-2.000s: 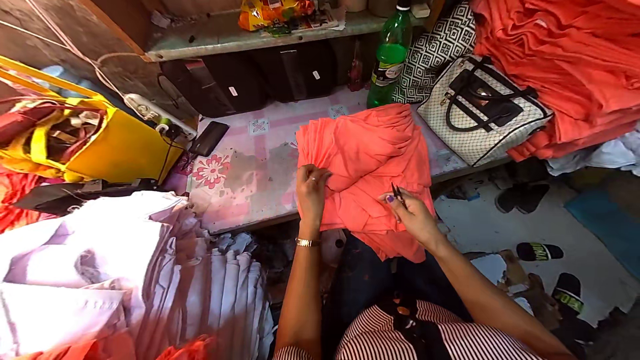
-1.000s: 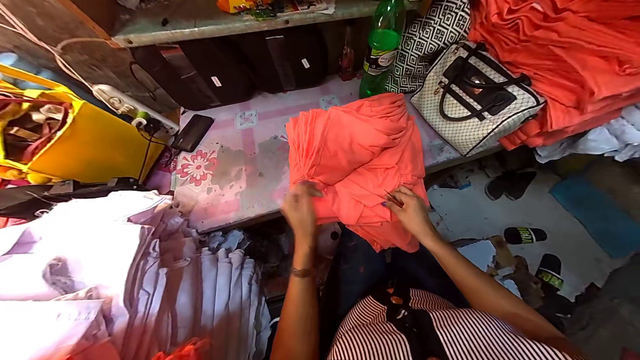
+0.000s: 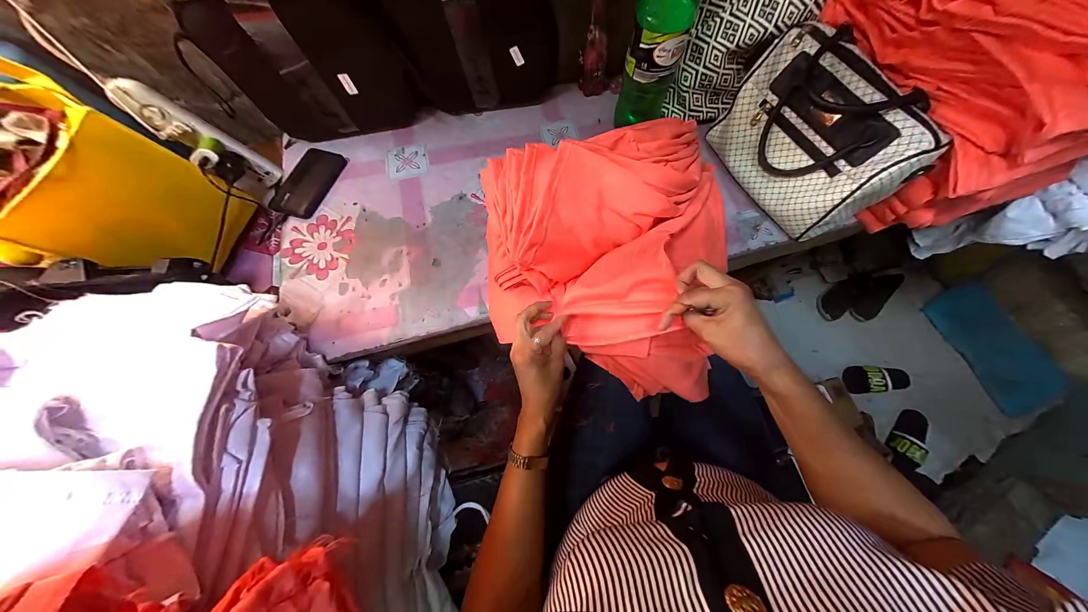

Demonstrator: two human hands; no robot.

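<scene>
A stack of coral-coloured fabric pieces (image 3: pixel 608 212) lies on the table's near edge, its lower end hanging over toward my lap. With fingertips pinched, my left hand (image 3: pixel 540 344) holds the fabric at the lower left of the stack. At the lower right, my right hand (image 3: pixel 714 310) grips the same cloth between thumb and fingers. A small dark tool, partly hidden, shows within that hand. Between both hands a fold of the top piece is stretched.
Left of the stack are a black phone (image 3: pixel 308 183), a power strip (image 3: pixel 191 127) and a yellow bag (image 3: pixel 119 187). Folded white garments (image 3: pixel 110 365) are piled nearer me. A green bottle (image 3: pixel 650 64) and a white handbag (image 3: pixel 824 127) stand behind and right; slippers (image 3: pixel 875 379) lie on the floor.
My left hand, blurred over the cloth's left side a second ago, now pinches its lower edge. The dark pointed tool stood out from my right hand earlier and is now mostly hidden.
</scene>
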